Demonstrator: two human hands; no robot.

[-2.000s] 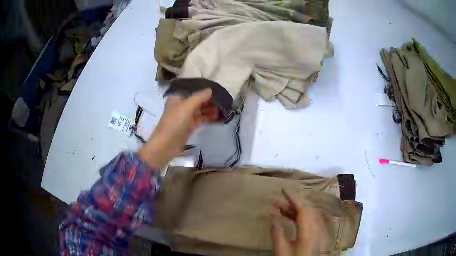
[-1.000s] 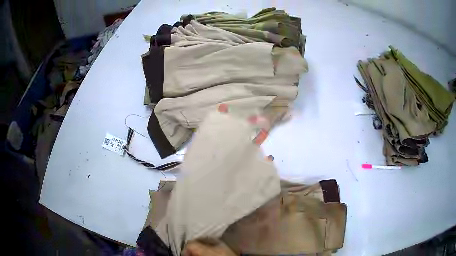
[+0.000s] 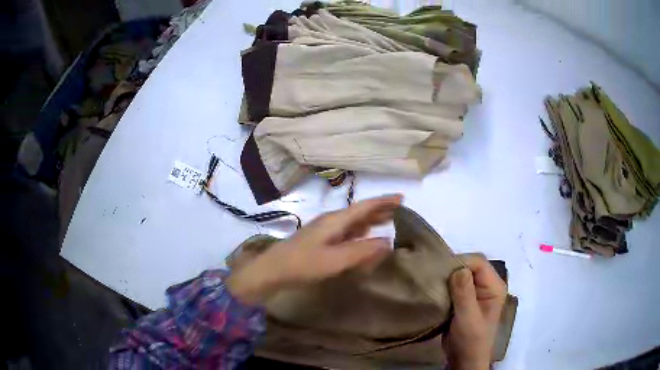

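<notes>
A khaki sleeve, khaki side out, lies bunched over the stack of turned sleeves at the near table edge. My right hand pinches the sleeve's open edge between thumb and fingers and holds it up. My left hand is over the sleeve's left part, its fingers pointing at the opening, apart from the thumb and empty. The plaid cuff of my left arm shows. A dark brown band of the stack shows behind my right hand. The sleeve's far end is hidden.
The sleeve bundle, beige with dark ends, lies at the far side, olive-green sleeves behind. A striped tie with a ticket lies at left. A small-parts bundle and a pink-capped marker lie at right.
The pale beige sleeve that was lifted over the stack now shows its khaki side. My right hand has come to its open edge, and my left hand has moved in from the left.
</notes>
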